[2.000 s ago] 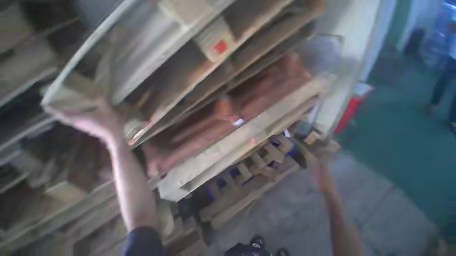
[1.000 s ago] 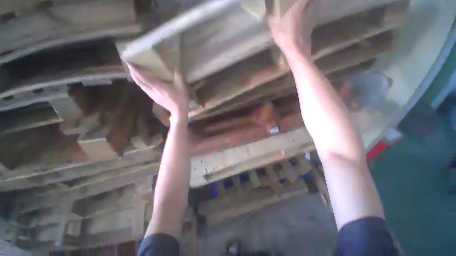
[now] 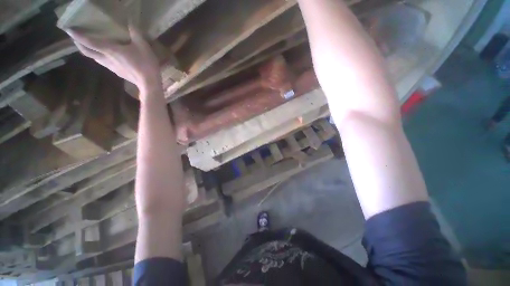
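My left hand (image 3: 120,58) is at the upper left, fingers under the near corner of a pale wooden pallet (image 3: 103,17) and gripping it. My right arm reaches up past the top edge of the picture; my right hand is cut off, so its grip does not show. The pallet is tilted, at the top of the stack. Under it lie more boards, a reddish-brown pallet (image 3: 223,109) with rounded parts and a small white label, and a pale wooden pallet (image 3: 260,131) below that.
Other stacks of wooden pallets (image 3: 84,139) fill the left side. Low slatted pieces with blue (image 3: 285,153) sit under the working stack. A foot (image 3: 263,220) is on grey floor. A red object (image 3: 414,100) stands by the doorway. Part of a person (image 3: 500,114) is on green floor.
My right hand came from low at the right up to the pallet, then passed out of the top of the picture. My left hand and the pallet corner now appear further up and left.
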